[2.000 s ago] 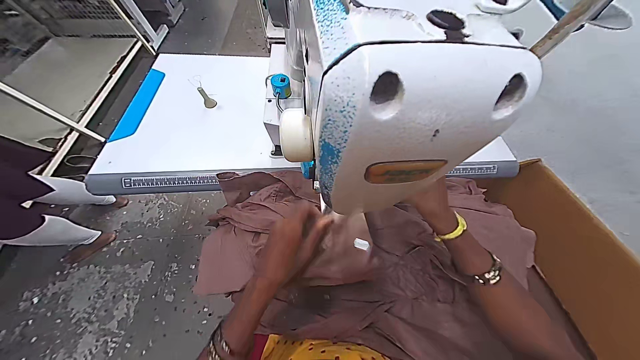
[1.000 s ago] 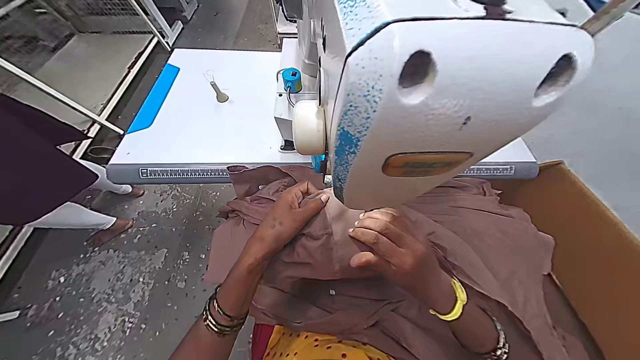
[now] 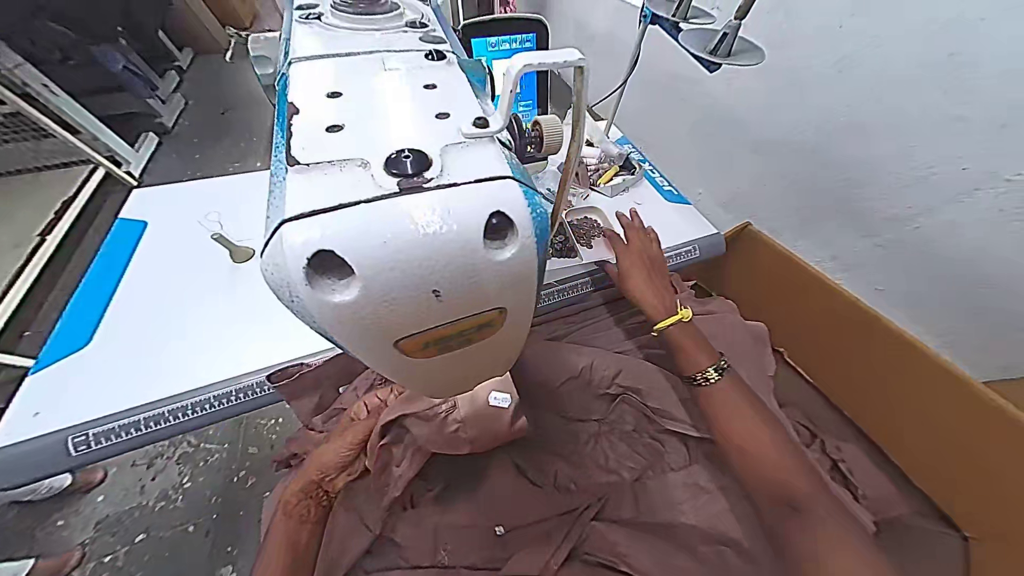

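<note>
Mauve-brown cloth (image 3: 592, 448) is spread over my lap and the front of a white industrial sewing machine (image 3: 408, 264). Below the machine's head, at its left, my left hand (image 3: 360, 432) grips a fold of this cloth; a small white sticker (image 3: 500, 398) is on the fabric to its right. My right hand (image 3: 640, 260) is on the table at the right of the machine, its fingers at the edge of a white tray (image 3: 596, 254) of small dark buttons (image 3: 586, 232). Whether its fingertips pinch a button cannot be told. The needle is hidden behind the machine head.
A cardboard box wall (image 3: 864, 344) runs along the right. Behind the tray are a small box of odds and ends (image 3: 616, 180) and a lit control panel (image 3: 512, 72). A thread snipper-like tool (image 3: 232, 248) lies on the white table (image 3: 184, 296). Another person's feet (image 3: 84, 480) show at lower left.
My right hand has left the cloth under the machine head and reached right to the button tray. My left hand remains at the cloth. The view has swung, now showing the control panel.
</note>
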